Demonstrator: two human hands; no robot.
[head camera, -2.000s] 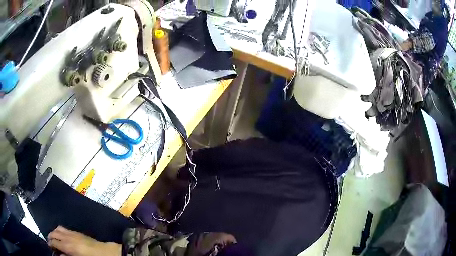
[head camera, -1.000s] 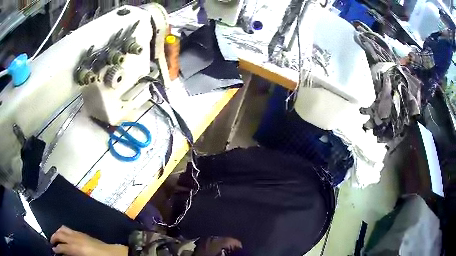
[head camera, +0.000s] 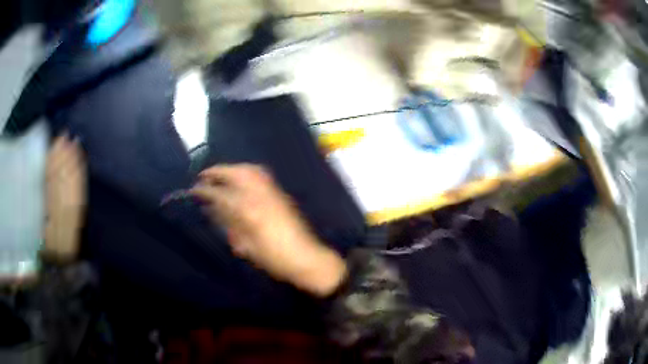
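The view is strongly blurred. Dark fabric panels (head camera: 135, 106) lie across the left and middle of the machine table and down over the lap. My right hand (head camera: 263, 220) is over the fabric, its fingertips together near a thin pale line on the cloth; whether they pinch it is unclear. My left hand (head camera: 64, 192) lies at the left edge of the fabric, fingers pointing away; its grip cannot be told. The presser foot area is a blur beyond the fabric.
Blue-handled scissors (head camera: 432, 119) lie on the white table (head camera: 376, 170) to the right, near an orange-yellow sticker (head camera: 342, 138). The wooden edge (head camera: 462, 193) runs below them. A large dark panel (head camera: 469, 277) hangs at the lower right. A blue tip (head camera: 110, 21) shows at top left.
The view has swung left, so table and scissors appear further right. My left hand has come into view. My right hand now appears higher over the dark fabric, and more cloth shows.
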